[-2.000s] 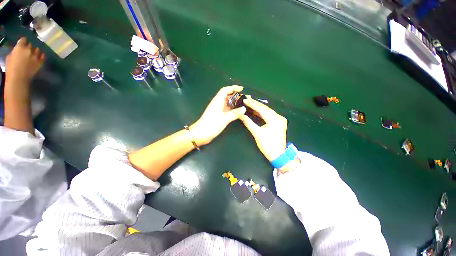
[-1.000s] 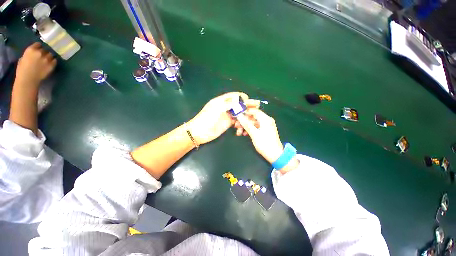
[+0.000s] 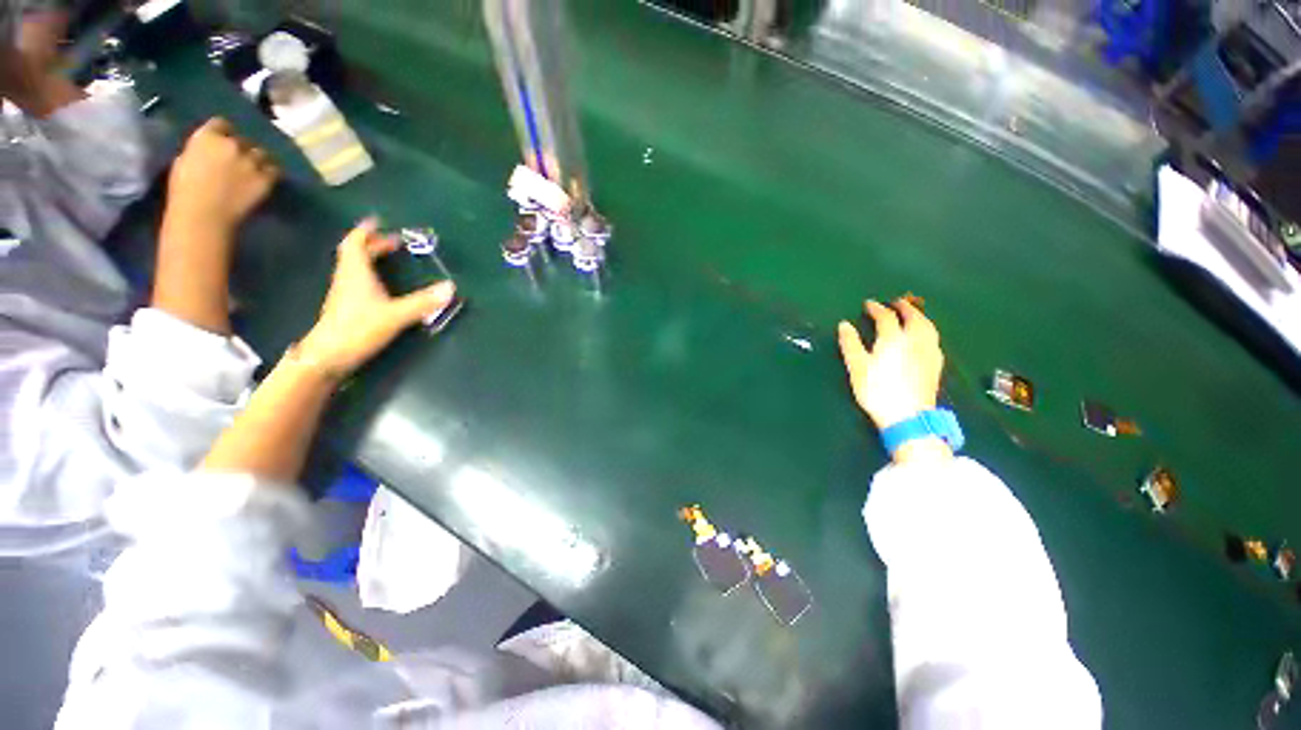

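Note:
My left hand (image 3: 357, 302) is at the left over the bench, thumb and fingers apart. A small dark, silver-rimmed unit (image 3: 444, 308) lies at its thumb tip, and a round silver-topped part (image 3: 418, 241) stands by its fingertips. My right hand (image 3: 899, 368), with a blue wristband (image 3: 923, 429), reaches palm down at the right. A bit of orange (image 3: 915, 301) shows at its fingertips; whether it grips anything is hidden. Two dark display modules with orange tails (image 3: 719, 562) (image 3: 782, 590) lie near my body. A small white-blue sliver (image 3: 799, 342) lies left of my right hand.
Silver-topped parts (image 3: 585, 245) cluster at the foot of a metal post (image 3: 539, 100). A housing (image 3: 1012, 389), a display module (image 3: 1101, 417) and other units line the right. A neighbour's hand (image 3: 221, 171) and a translucent bottle (image 3: 325, 136) are at upper left.
My hands have parted. The left moved far left to the silver-topped part, and the silver-rimmed unit now lies there. The right moved right to the row's nearest display module. The view has shifted.

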